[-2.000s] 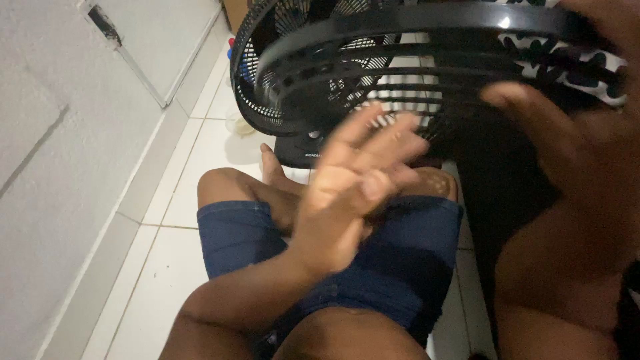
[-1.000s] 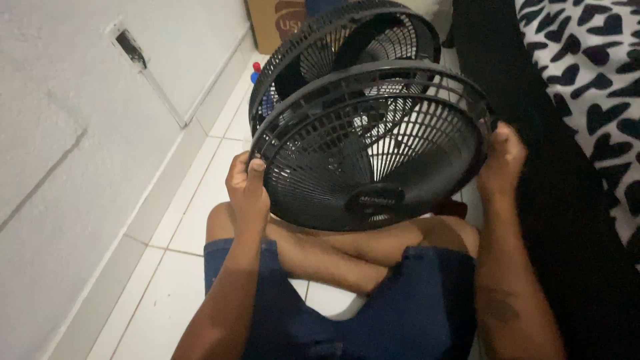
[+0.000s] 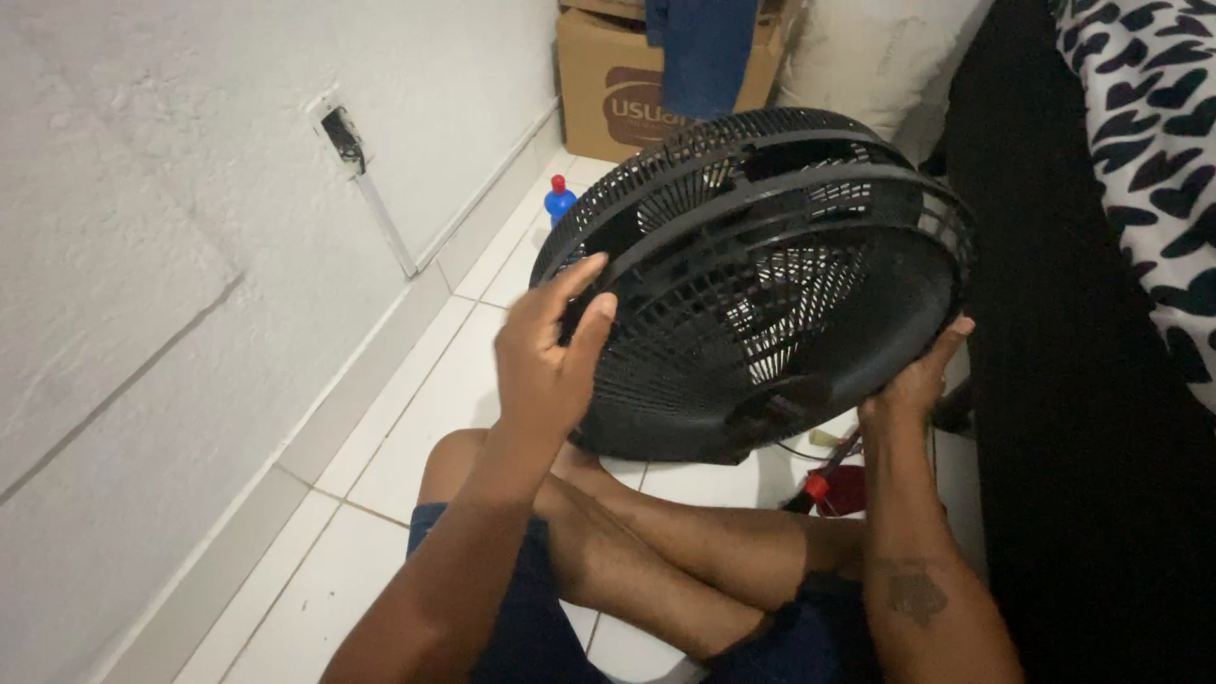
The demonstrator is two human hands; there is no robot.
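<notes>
A round black plastic fan grille (image 3: 655, 399), tilted, fills the middle of the view in front of the black fan (image 3: 693, 176) on the floor. At the grille's left rim is my left hand (image 3: 551, 351), thumb and forefinger apart near the edge; whether it grips the rim is unclear. My right hand (image 3: 917, 375) holds the lower right rim, its fingers partly hidden behind. The front grille overlaps the fan's rear cage, and whether the two touch cannot be told. Fan blades are only dimly visible through the slats.
A cardboard box (image 3: 594, 90) with blue cloth (image 3: 703, 57) over it stands at the back. A blue bottle with a red cap (image 3: 560, 201) is by the wall. Right is a black bed side (image 3: 1026, 380) with heart-patterned bedding (image 3: 1159, 171). A red object (image 3: 841, 491) lies beyond my legs.
The grille has tilted, its right side now higher, and sits closer over the fan. My left hand has loosened from its closed grasp of the rim; my right hand has moved lower along it.
</notes>
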